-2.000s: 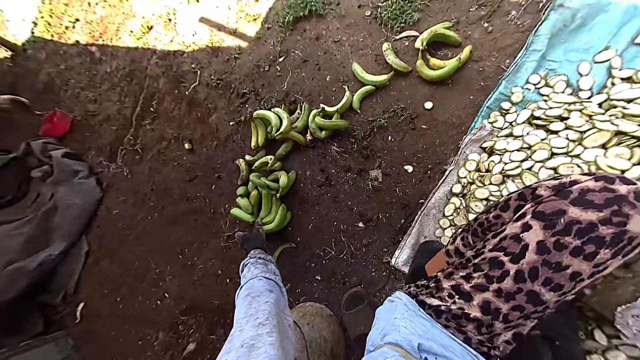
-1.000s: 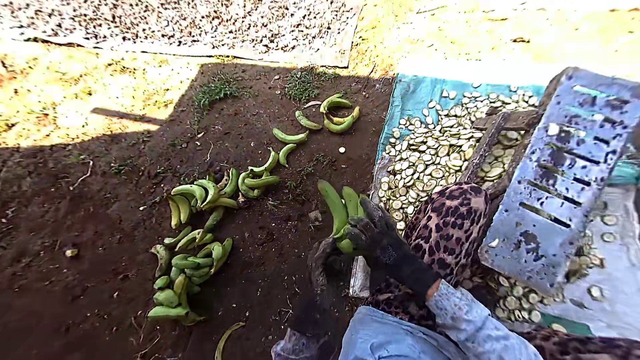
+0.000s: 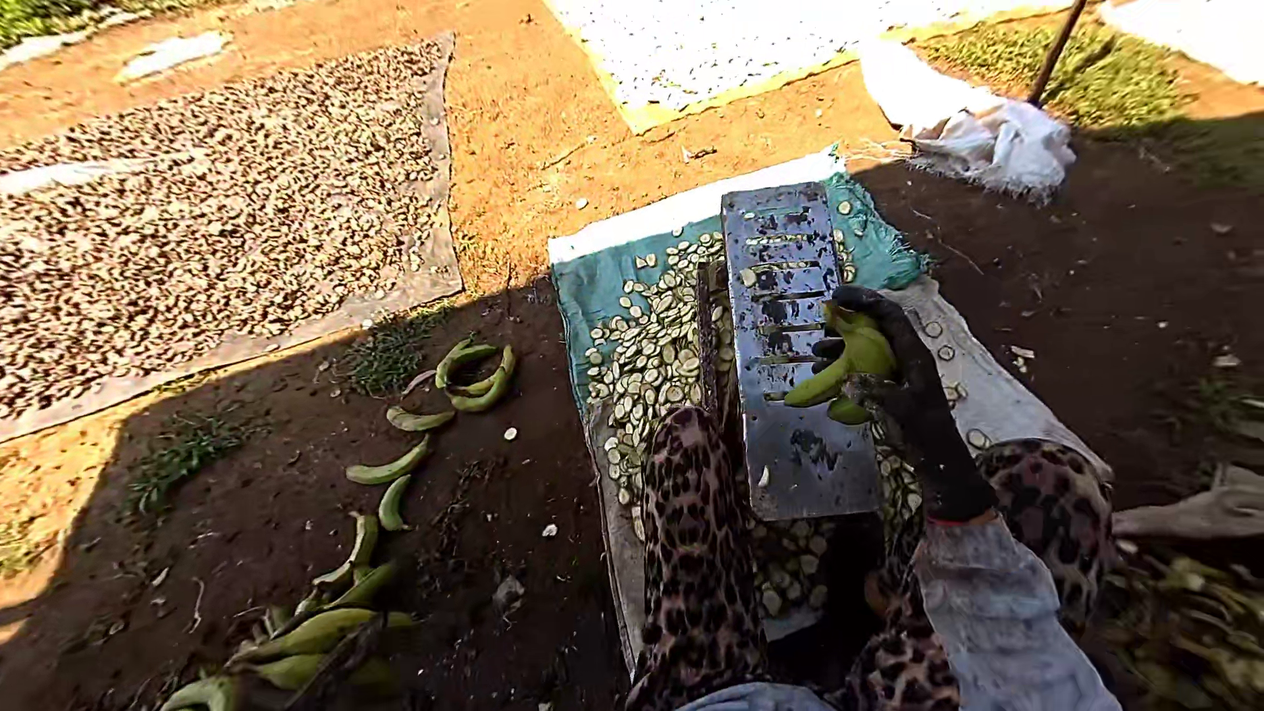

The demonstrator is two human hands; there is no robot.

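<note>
My right hand (image 3: pixel 904 395), in a dark glove, grips a small bunch of green bananas (image 3: pixel 859 355) over a slotted metal slicing board (image 3: pixel 805 444). The board tilts between my knees, with a wooden piece (image 3: pixel 707 336) at its left side. Banana slices (image 3: pixel 642 375) lie around and under it on a teal and grey sheet (image 3: pixel 592 281). My left hand does not show clearly. At lower left, more green bananas (image 3: pixel 321 632) lie in a partly blurred pile, and single ones (image 3: pixel 390 464) trail up the soil toward a curved group (image 3: pixel 479 375).
A sheet spread with small brown pieces (image 3: pixel 247 217) lies at upper left, beyond a weed tuft (image 3: pixel 390 351). A bright sheet (image 3: pixel 731 49) lies at the top. A crumpled white sack (image 3: pixel 997 138) and a pole (image 3: pixel 1057 54) are at upper right. A bare foot (image 3: pixel 1195 509) shows at right.
The view has swung right. My right hand has moved from beside the sheet to over the slicing board with green bananas. My left hand, near the bananas one second ago, is no longer clearly visible.
</note>
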